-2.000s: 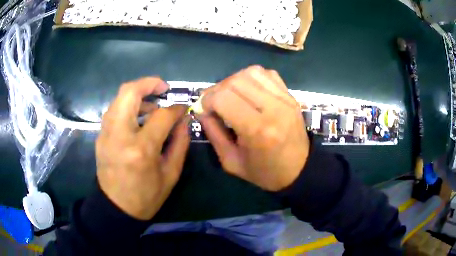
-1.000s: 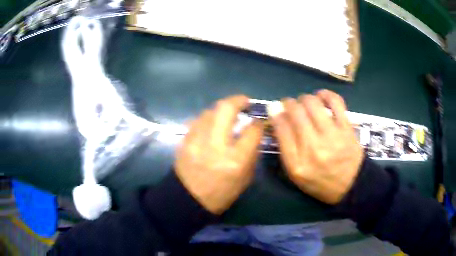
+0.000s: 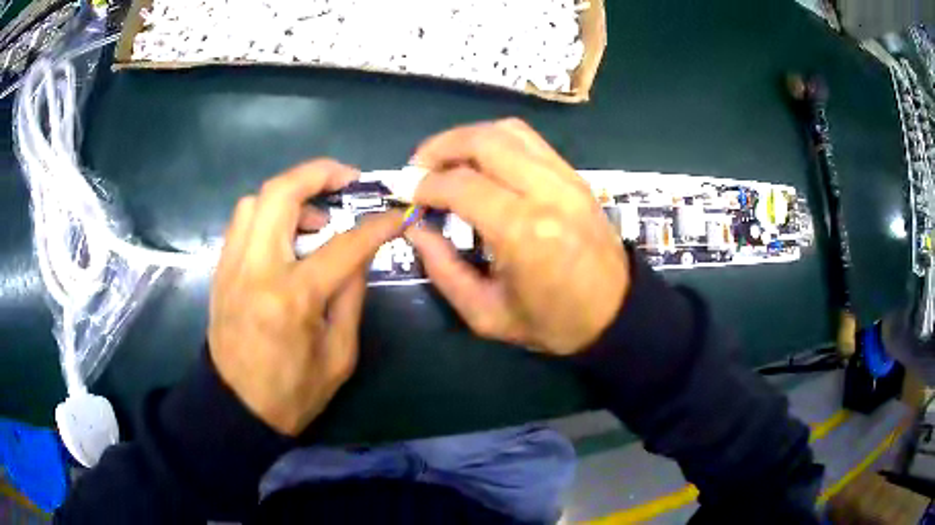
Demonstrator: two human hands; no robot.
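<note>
An open power strip housing (image 3: 672, 220) lies across the dark green bench, filled with electrical parts. Its cord end is partly hidden by my hands. My left hand (image 3: 292, 292) is over the cord end, its thumb and index fingertips at the thin inner lead wires (image 3: 411, 215), which look blue and yellow. My right hand (image 3: 528, 241) is over the strip just right of it, its thumb and fingers pinching at the same wires. The white power cord (image 3: 169, 257) runs left from the strip into a coil in a clear plastic bag, with the white plug (image 3: 88, 429) at lower left.
A cardboard parts tray (image 3: 588, 51) heaped with tiny white pieces stands behind the strip. A dark-handled mallet or hammer (image 3: 828, 185) lies at the right. A blue object (image 3: 31, 461) is at lower left. Other strips (image 3: 39, 31) are at upper left.
The view shifted right and back. One second ago both hands pressed flatter over the strip in a blurred frame; now the fingertips meet at the thin wires.
</note>
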